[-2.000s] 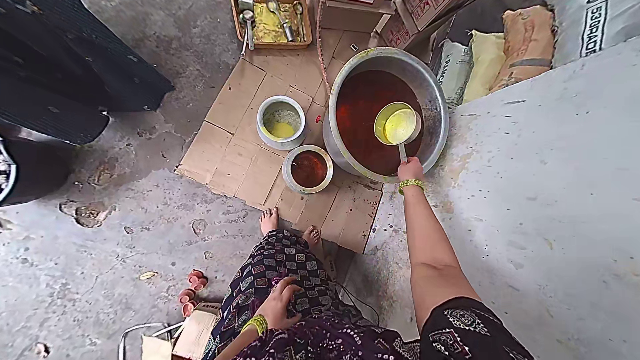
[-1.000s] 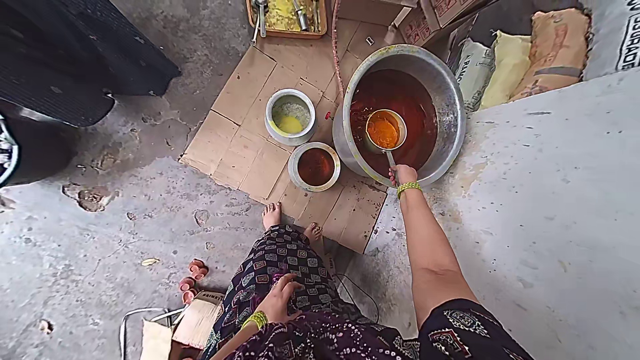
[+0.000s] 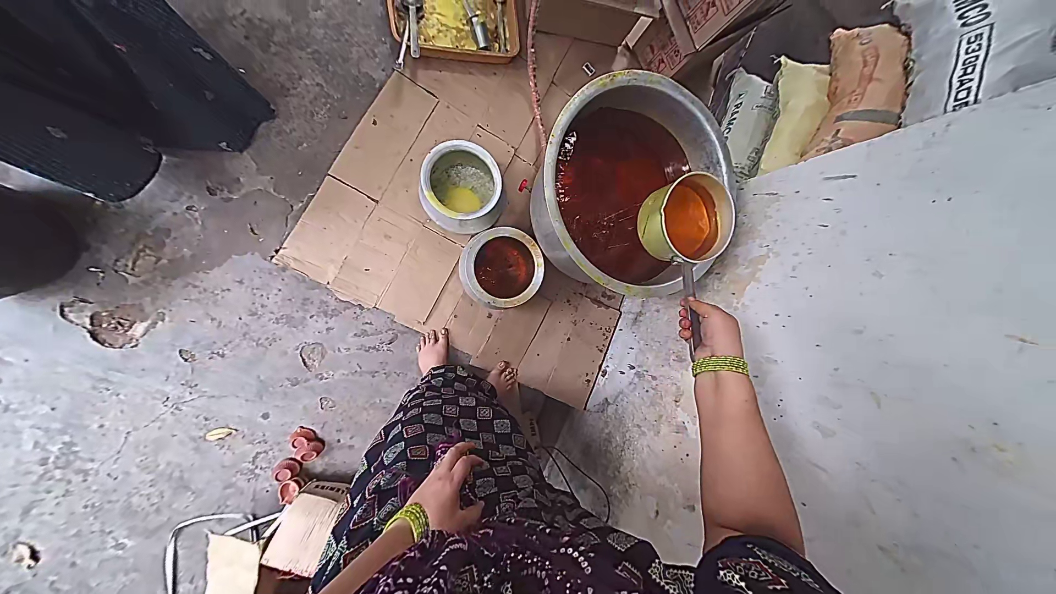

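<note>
My right hand (image 3: 711,328) is closed around the handle of a long-handled metal dipper (image 3: 656,227). Orange-red liquid fills the dipper's cup, which is over the right rim of a large metal pot (image 3: 709,140) holding dark red liquid. Left of that pot stand two small metal pots: the upper one (image 3: 450,216) has something yellow and whitish inside, the lower one (image 3: 528,289) dark red liquid. My left hand (image 3: 445,491), its fingers loosely bent, rests on the patterned cloth over my lap and holds nothing that I can see.
Flattened cardboard (image 3: 375,239) lies under the pots. A tray with metal utensils (image 3: 487,56) is at the top, with cardboard boxes (image 3: 590,18) beside it. Filled sacks (image 3: 862,82) line the upper right. Small reddish clay cups (image 3: 289,470) and a cable (image 3: 173,540) lie lower left. Dark cloth (image 3: 124,91) hangs upper left.
The dipper showed a yellow inside two seconds ago and orange liquid one second ago. Since then my right hand has moved it right, from over the red liquid to the pot's rim. My left hand stays on my lap.
</note>
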